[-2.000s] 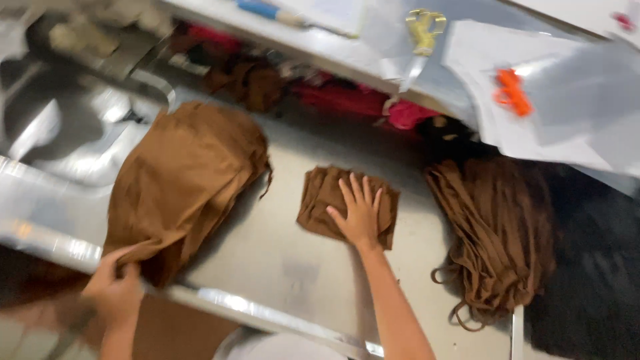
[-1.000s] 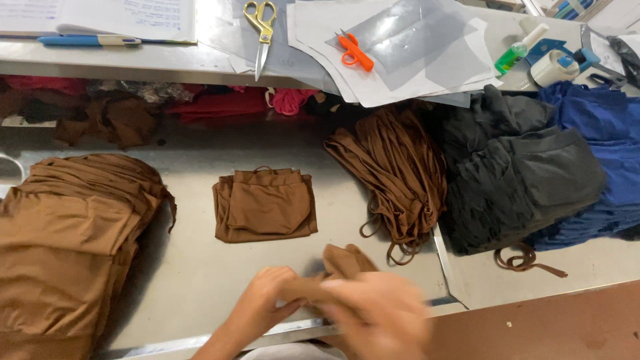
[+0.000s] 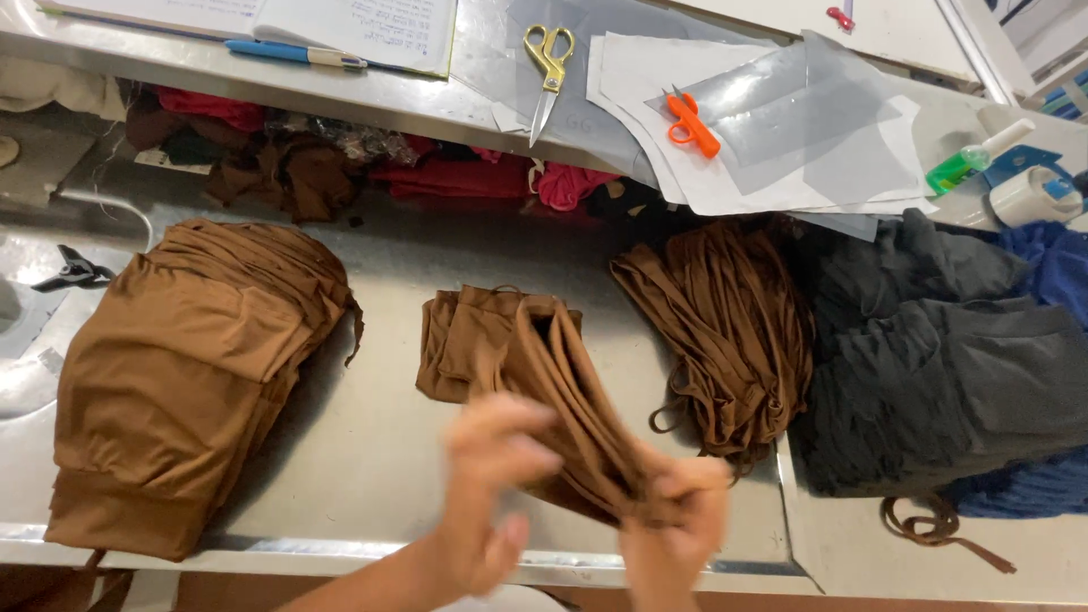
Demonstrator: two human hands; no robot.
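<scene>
My right hand [image 3: 676,514] grips a bunched end of a folded brown fabric piece [image 3: 578,408], which hangs in a loop above the metal table. Just left of it, my left hand [image 3: 497,493] is blurred, its fingers apart, near the fabric's lower side. Behind the held piece lies a small folded brown stack [image 3: 455,344], partly covered by it. On the left rests a large pile of folded brown fabric [image 3: 170,382]. A bundle of brown fabric strips [image 3: 731,331] with looped ends lies to the right of my hands.
Dark grey garments [image 3: 943,365] and blue fabric [image 3: 1054,272] are piled at right, near a loose brown strip [image 3: 935,531]. The raised shelf holds gold-handled scissors [image 3: 548,76], orange thread snips [image 3: 693,123], a pen [image 3: 293,53], a notebook [image 3: 365,34] and paper patterns [image 3: 756,183].
Two seconds ago one hand lay flat on the small brown stack and the other touched the large pile. Now both are nearer the front edge, with a brown piece held up over the stack.
</scene>
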